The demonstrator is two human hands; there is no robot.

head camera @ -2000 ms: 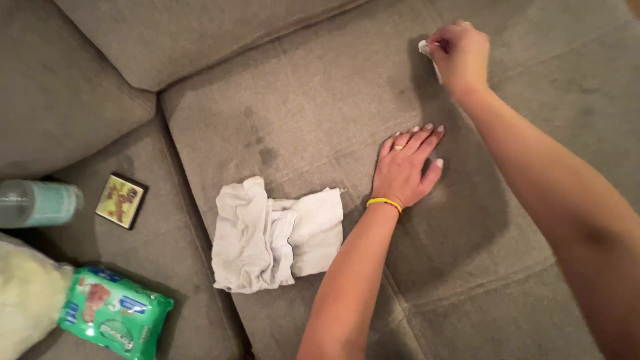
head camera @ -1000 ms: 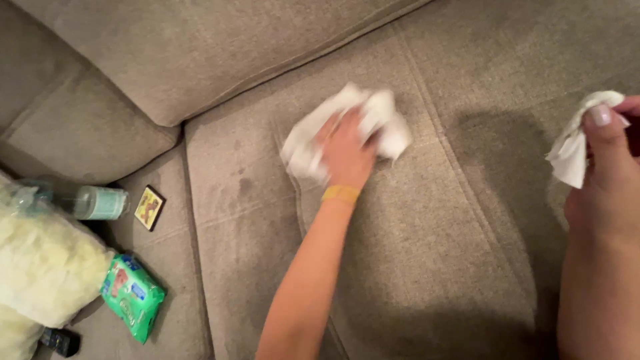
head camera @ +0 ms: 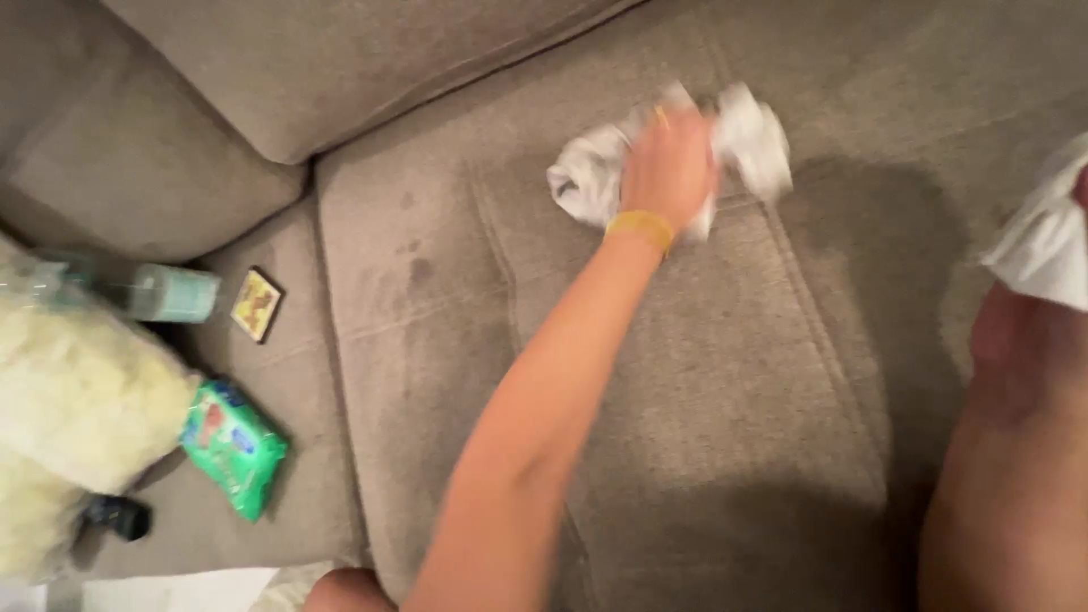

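My left hand (head camera: 671,170), with a yellow wristband at the wrist, is blurred on top of a crumpled white cloth (head camera: 591,174) and presses it against the grey-brown fabric sofa seat (head camera: 705,374). Parts of the cloth stick out on both sides of the hand. At the right edge my right hand (head camera: 1081,189) is mostly cut off; a white wipe or cloth (head camera: 1050,229) is in its fingers. Small dark spots (head camera: 418,270) mark the seat left of my left arm.
On the left seat lie a green wipes packet (head camera: 234,446), a small square box or card (head camera: 257,304), a clear bottle with a pale label (head camera: 174,293) and a black object (head camera: 119,516). A cream fluffy cushion (head camera: 85,382) is at the left edge. Sofa back cushions (head camera: 357,59) rise behind.
My left hand, bare and flat on the seat two seconds ago, is now on the white cloth, which has moved up and right from its earlier place. My right hand has moved to the right edge.
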